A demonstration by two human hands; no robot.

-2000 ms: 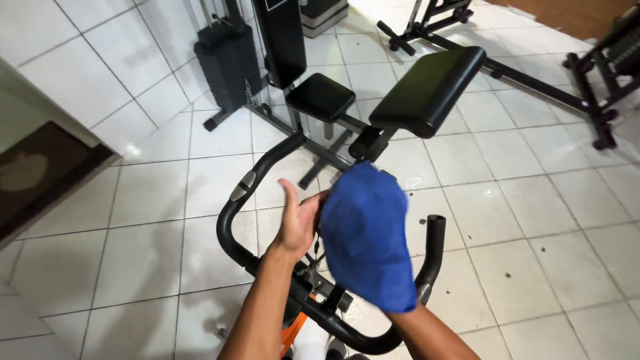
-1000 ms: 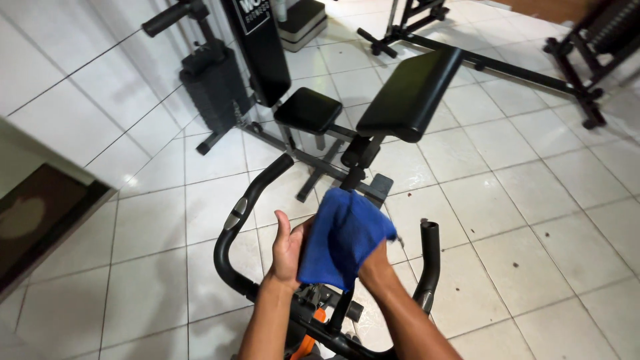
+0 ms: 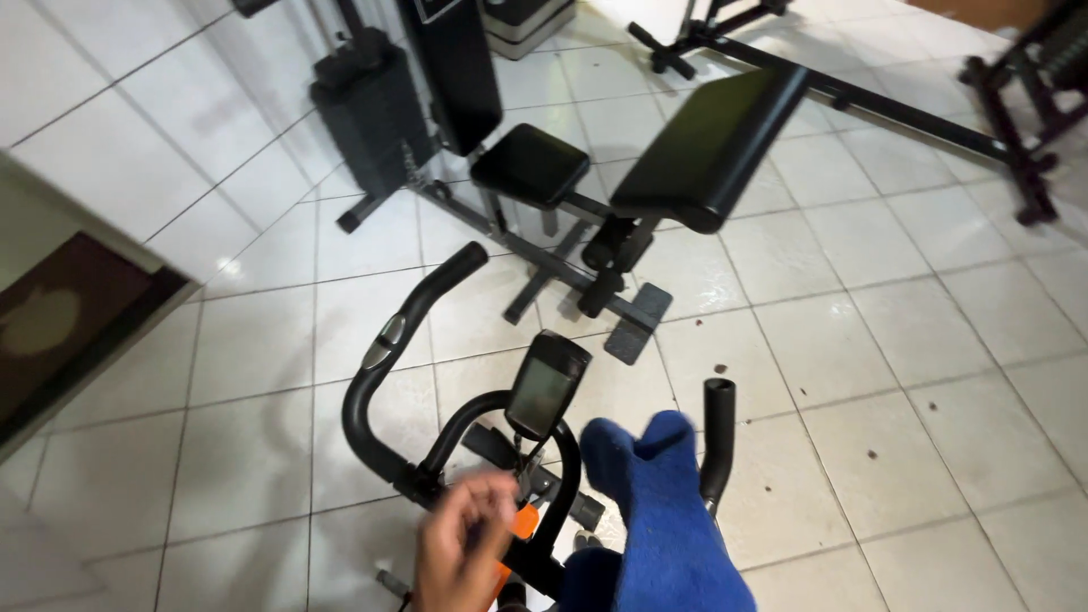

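My left hand (image 3: 466,540) is blurred in front of the exercise bike's handlebar (image 3: 361,425), fingers curled, with no object visible in it. A blue cloth (image 3: 671,527) hangs over the place of my right hand and hides it, at the lower middle right, left of the bar's right end. Above my left hand, the bike's small display console (image 3: 548,384) faces up, uncovered, inside the inner loop of the bar. Orange parts of the bike (image 3: 524,520) show beside my left hand.
A multi-gym with a black seat (image 3: 531,164) and a padded arm rest (image 3: 710,149) stands beyond the bike. Another black frame (image 3: 867,106) lies across the upper right. A dark framed panel (image 3: 76,323) is at the left. Small dark bits dot the tiled floor.
The blue cloth has moved from in front of the console to its lower right, and the console has come into sight. My left hand has come away from the cloth, and its fingers have curled.
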